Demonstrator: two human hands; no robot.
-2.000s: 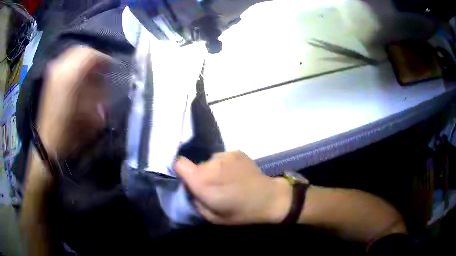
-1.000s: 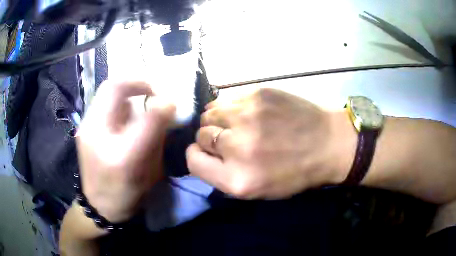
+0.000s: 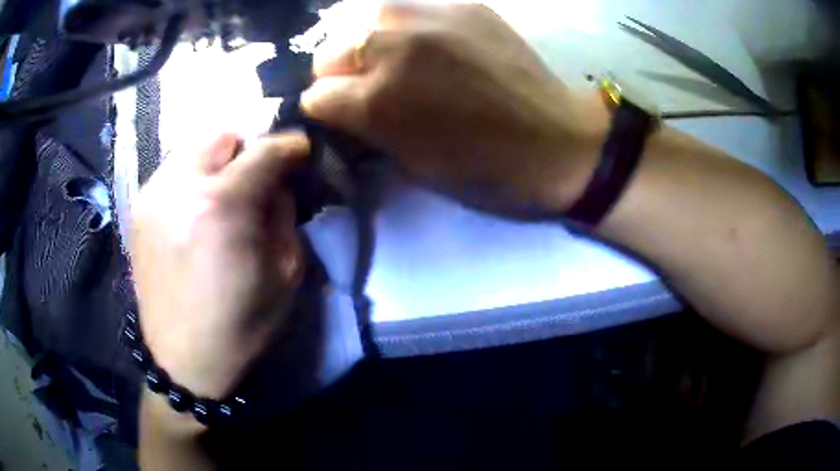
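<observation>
Dark cloth (image 3: 336,175) with a pale lining (image 3: 339,241) hangs between my hands and over the table's front edge. My left hand (image 3: 221,230), with a beaded bracelet, pinches the dark cloth below the machine. My right hand (image 3: 433,101), with a watch strap, grips the cloth's upper part close to the needle area; its fingertips are partly hidden. A small black machine part (image 3: 284,74) hangs just above my fingers. More dark herringbone cloth (image 3: 69,258) with a slit showing pale cloth lies at the left.
The dark, blurred machine head (image 3: 221,18) and a black cable (image 3: 101,99) cross the top left. Slim dark tweezers or snips (image 3: 705,66) lie at the upper right, near a brown-and-black item (image 3: 822,129). The white table (image 3: 479,267) has a grey marked front edge.
My right hand has moved up and left, to the needle area, lifting dark cloth with it. My left hand stays low at the left, its fingers now on the dark cloth.
</observation>
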